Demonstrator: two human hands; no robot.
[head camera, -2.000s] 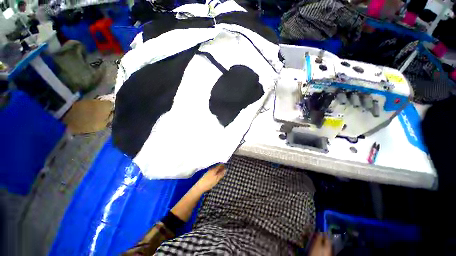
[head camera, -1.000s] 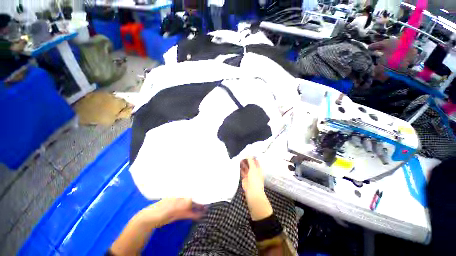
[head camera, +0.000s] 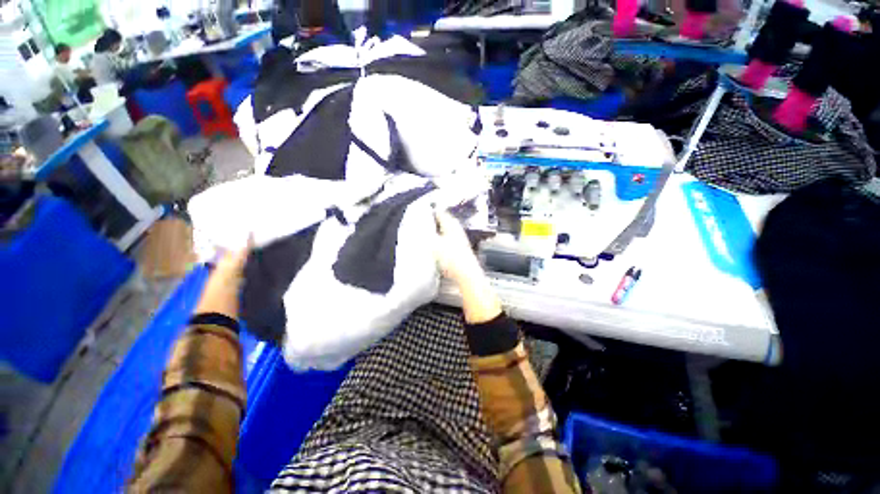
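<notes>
The white garment with large black patches (head camera: 362, 241) is bunched up in front of me, left of the overlock machine and partly against its needle area. My left hand (head camera: 230, 275) is at the garment's left side, its fingers partly hidden by the cloth. My right hand (head camera: 453, 246) holds the cloth's right edge beside the machine's needle area, its fingertips partly hidden. The overlock machine (head camera: 579, 183) is white with a blue stripe and a yellow label.
A small red marker (head camera: 626, 286) lies on the white machine table (head camera: 666, 323). Black cloth (head camera: 820, 260) is at the right. A blue crate (head camera: 666, 458) stands below the table. Blue sheeting (head camera: 145, 386) is at lower left. A red stool (head camera: 212, 106) stands behind. Gingham cloth (head camera: 569, 60) lies behind the machine.
The garment, spread out flat before, is now lifted and bunched. My left hand has moved up to its left side. My right hand has moved up beside the needle area. The view has shifted.
</notes>
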